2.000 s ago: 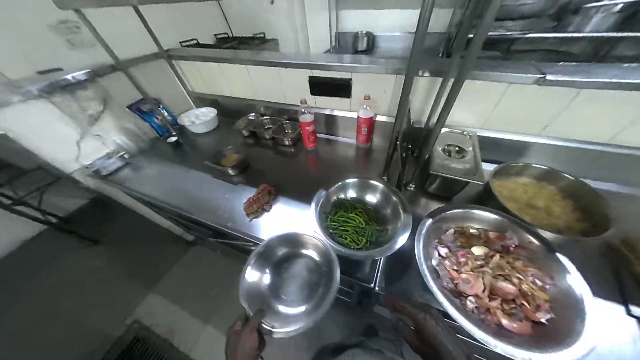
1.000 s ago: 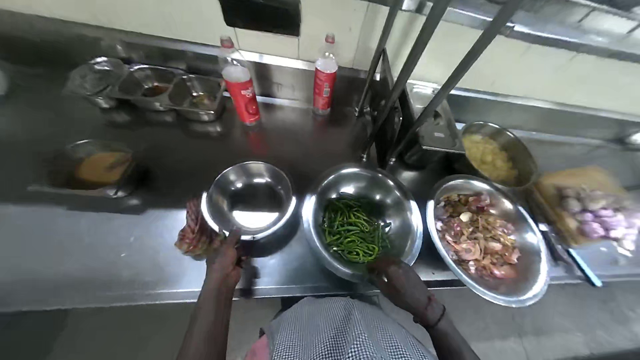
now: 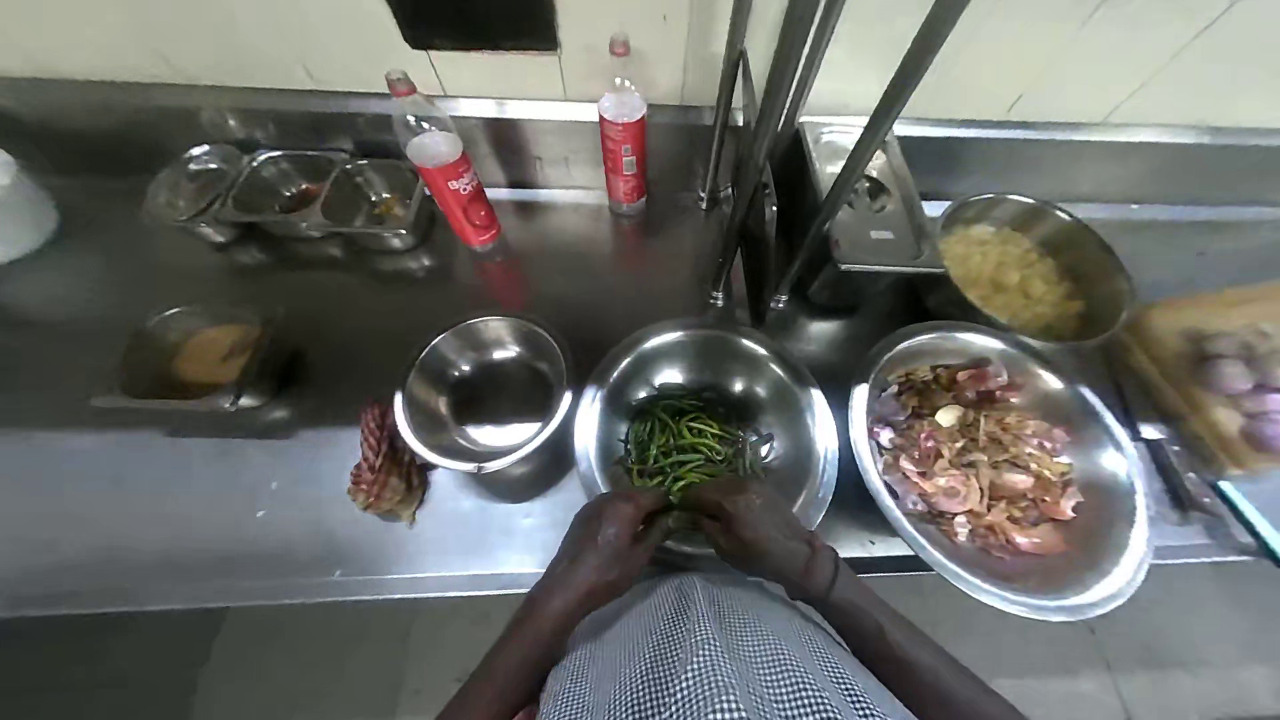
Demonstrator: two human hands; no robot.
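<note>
Green chillies (image 3: 690,440) lie in a wide steel bowl (image 3: 805,400) right in front of me. Over the bowl's near rim my left hand (image 3: 615,530) and my right hand (image 3: 755,525) come together, fingers bent and fingertips close to each other at the near edge of the chillies. Something small and green shows between the fingertips, probably a chilli; which hand grips it is hard to make out. Left of this bowl stands a smaller, deep steel bowl (image 3: 485,395) with nothing visible in it. A crumpled red checked cloth (image 3: 385,465) lies beside it on the counter.
An oval steel basin (image 3: 1125,510) of onion peels sits at right, near a pot (image 3: 1035,265) of pale chopped food and a board (image 3: 1200,330) with onions. Two red-labelled bottles (image 3: 460,190) (image 3: 623,145), small steel containers (image 3: 340,195) and metal posts (image 3: 760,150) stand behind.
My left hand has left the smaller bowl, which now stands on the counter, and has joined my right hand at the chilli bowl. The view has shifted since the oldest frame.
</note>
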